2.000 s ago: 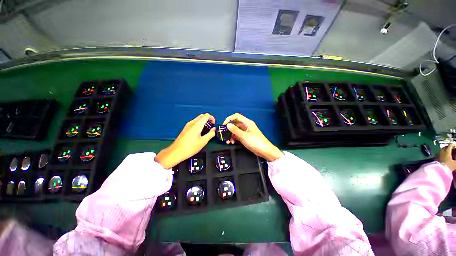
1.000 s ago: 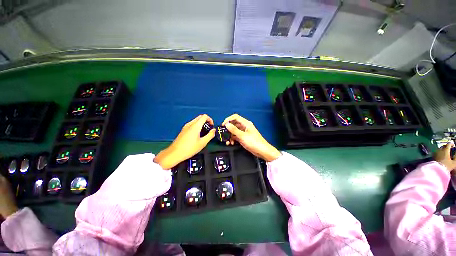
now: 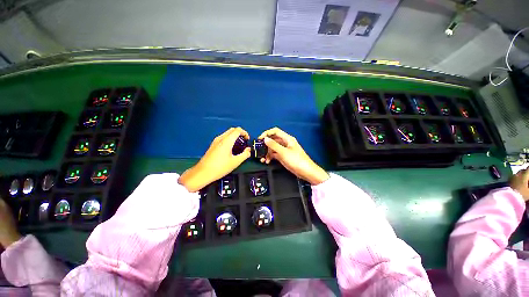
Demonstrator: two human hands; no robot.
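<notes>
My left hand (image 3: 220, 155) holds a dark round piece (image 3: 240, 144), a gauge or a cover; I cannot tell which. My right hand (image 3: 287, 152) holds a gauge (image 3: 259, 148) with its fingertips. The two pieces are close together above the front edge of the blue mat (image 3: 232, 104). Below my hands lies a black foam tray (image 3: 281, 231) with several gauges, such as one in the front row (image 3: 262, 216). Its two rightmost pockets are empty, and its left end is hidden by my left sleeve.
A stack of black trays (image 3: 394, 156) with gauges stands at right. Black trays (image 3: 119, 165) full of gauges lie at left, and a low tray (image 3: 43, 134) at far left. Other people's arms show at the left edge (image 3: 26, 255) and right edge (image 3: 487, 229).
My hands stay close together and still hold the two pieces; the right gauge has turned slightly. At left, another person's arm has come into view since the earliest frame. The view has shifted slightly.
</notes>
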